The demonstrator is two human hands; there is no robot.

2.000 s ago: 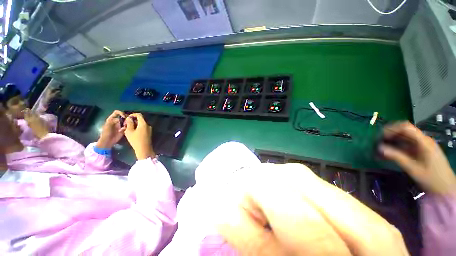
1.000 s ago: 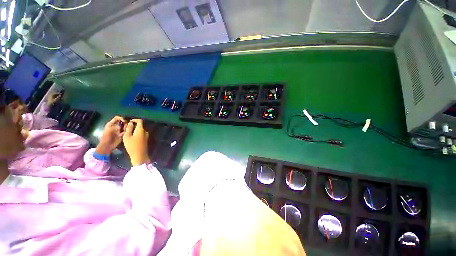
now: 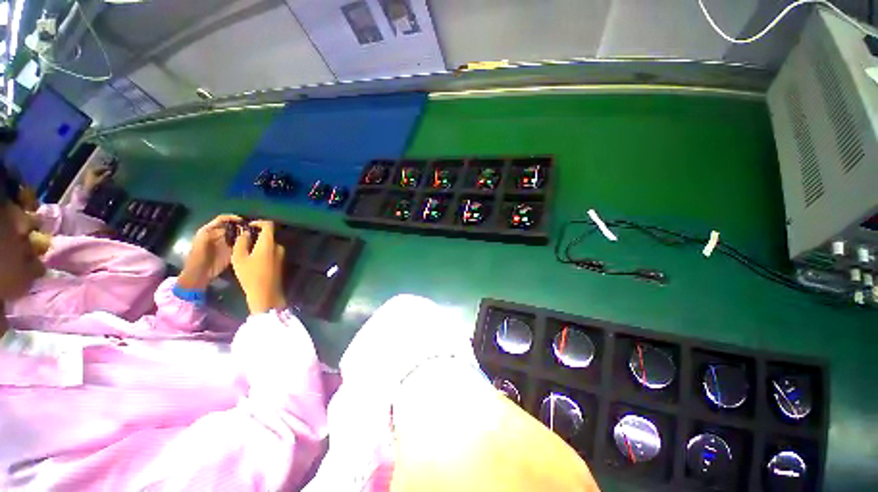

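A black foam tray [image 3: 602,336] lies in front of me at the lower right, its pockets holding round glossy display units [image 3: 652,366] with white reflections and red or blue marks. My left hand [image 3: 491,447] is a large, overexposed, blurred shape at the bottom edge, left of the tray and overlapping its near left corner. Its fingers are not distinguishable, and whether it holds anything is hidden. My left sleeve [image 3: 409,332] is bright white-pink. My right hand is out of the picture.
Another foam tray [image 3: 457,231] holds lit units, with one front-left pocket empty. Black wires [image 3: 602,267] with white tags lie near a pale power supply [image 3: 828,144]. A person in pink at left holds a small dark object over a tray [image 3: 337,288]. Loose units lie on a blue mat [image 3: 318,135].
My right hand has left the picture at the right. My left hand has dropped toward the bottom edge, uncovering the near tray. The neighbour's hands have barely moved.
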